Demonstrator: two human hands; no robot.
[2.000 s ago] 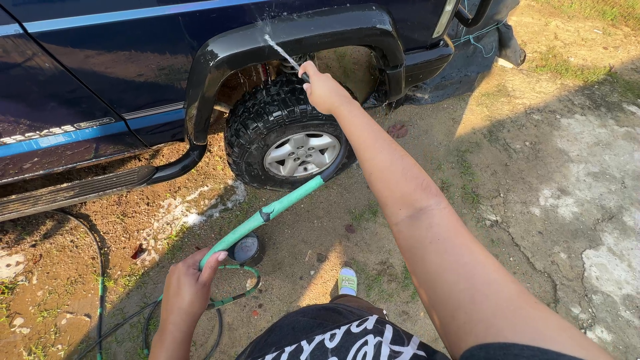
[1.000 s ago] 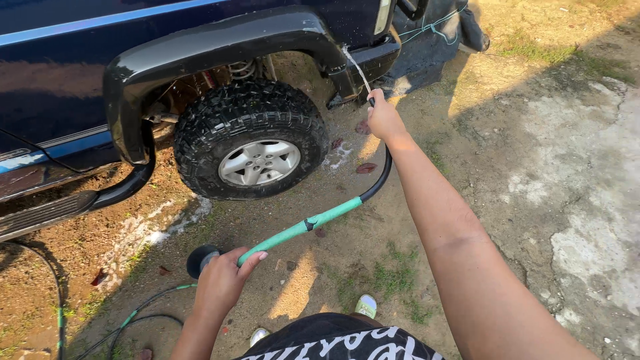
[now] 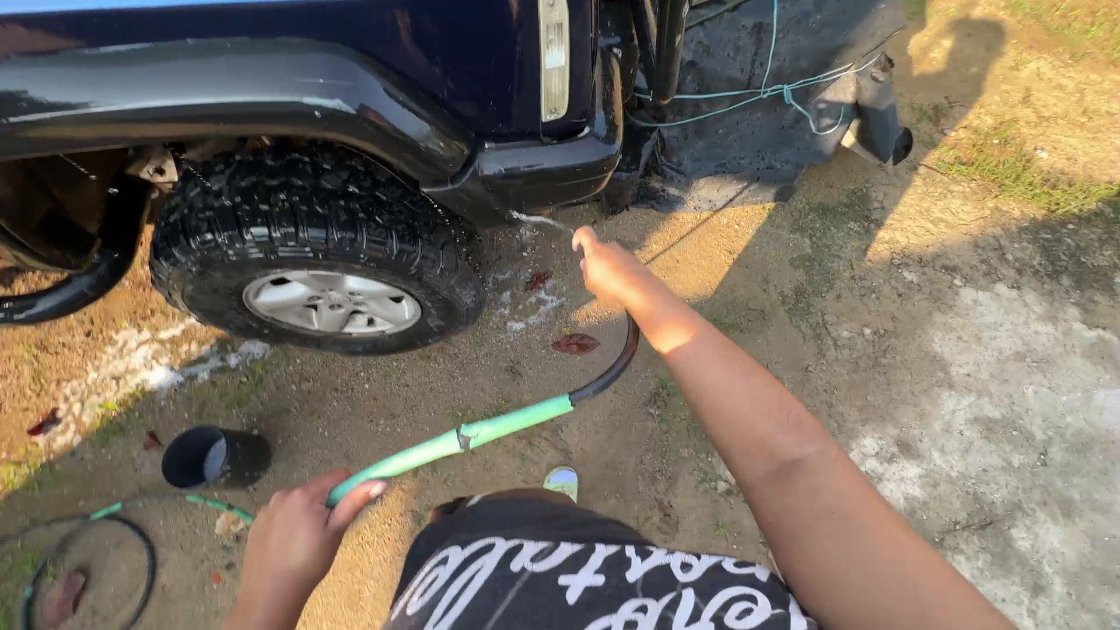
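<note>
My left hand [image 3: 302, 529] is closed around the green-wrapped part of a hose [image 3: 516, 422] at the lower left. From there the hose curves, black, up to my right hand [image 3: 608, 267], which grips its end near the vehicle's front corner. A short stream of water [image 3: 542, 220] leaves the hose end toward the lower edge of the black bumper corner [image 3: 551, 171]. Left of my right hand stands the wet front tire [image 3: 315, 210] with its silver wheel rim [image 3: 332, 303], under the black fender flare [image 3: 219, 87]. Drops fall around the tire.
A black bucket [image 3: 216, 457] stands on the ground at the lower left, beside loops of hose [image 3: 150, 560]. Foam [image 3: 166, 374] lies behind the wheel. A dark sheet [image 3: 744, 105] with light blue cord [image 3: 766, 91] is at the vehicle's front. Rough concrete [image 3: 1006, 420] lies at right.
The water stream has moved from the fender flare above the wheel to the bumper corner, along with my right hand. Both hands still hold the hose. The view has shifted toward the vehicle's front.
</note>
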